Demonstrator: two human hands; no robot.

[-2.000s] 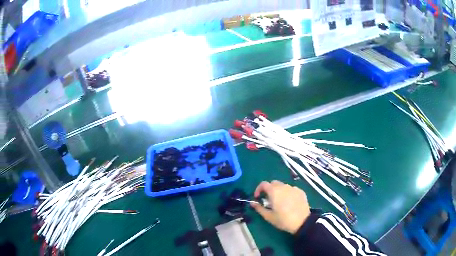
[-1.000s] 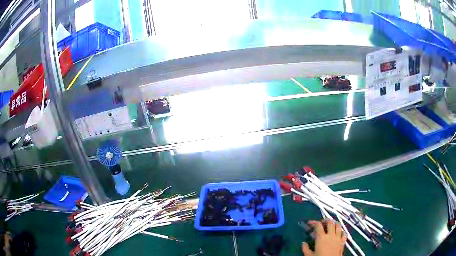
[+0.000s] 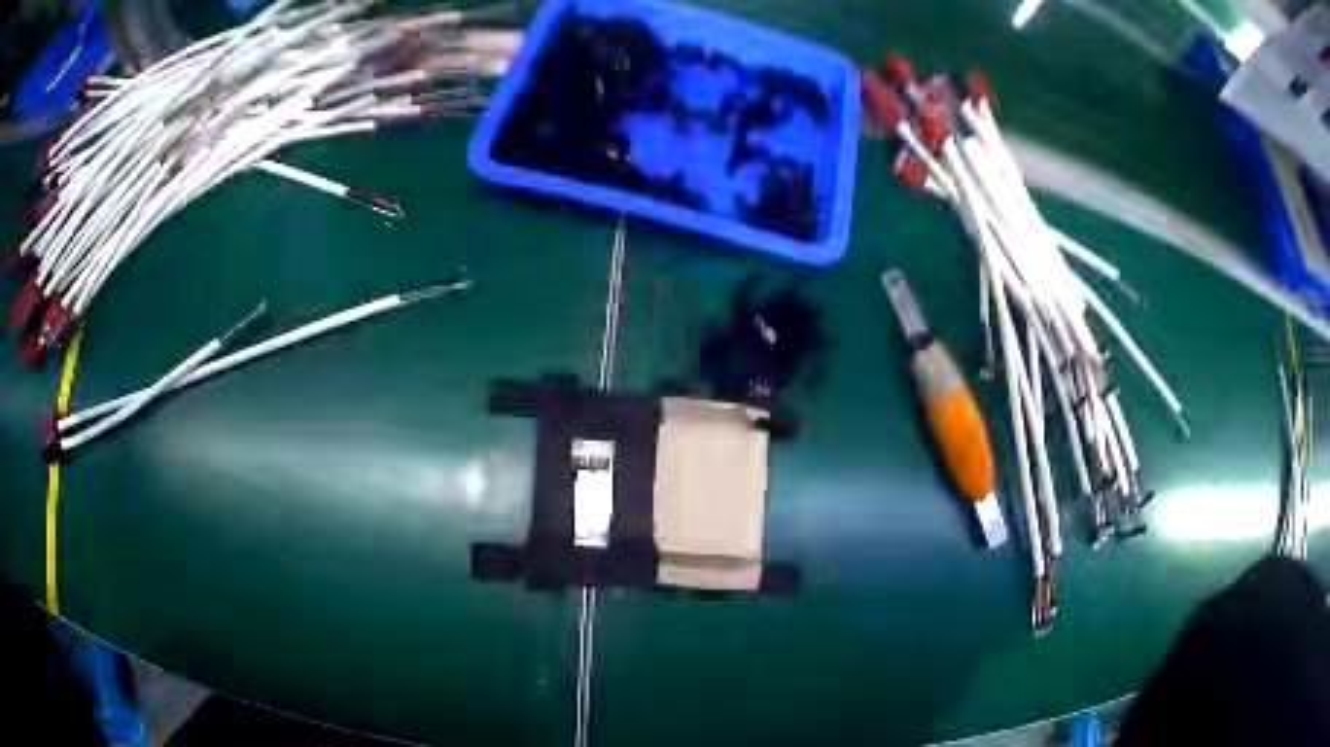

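Note:
No hand shows now; only dark sleeve or clothing shapes show at the lower corners. A pale work pad (image 3: 710, 489) lies on the bench, framed by black tape (image 3: 630, 496). A small white fixture (image 3: 592, 493) sits on the taped left part. A loose heap of black connector housings (image 3: 761, 343) lies just above the pad. A utility knife (image 3: 955, 423) with an orange handle and grey metal end lies right of the pad, untouched. A blue parts tray (image 3: 656, 197) with black housings stands at the top centre.
A large pile of white cables (image 3: 190, 175) with red ends lies at upper left. Separate white cables (image 3: 234, 358) lie below it. Another cable pile (image 3: 1028, 292) lies right of the knife. More thin cables (image 3: 1294, 467) lie at the far right edge. Yellow lines mark the bench.
The view has tilted down to the bench. My right hand, earlier near the housings and then by the right cable pile, has left the picture. The orange-handled knife now shows lying down.

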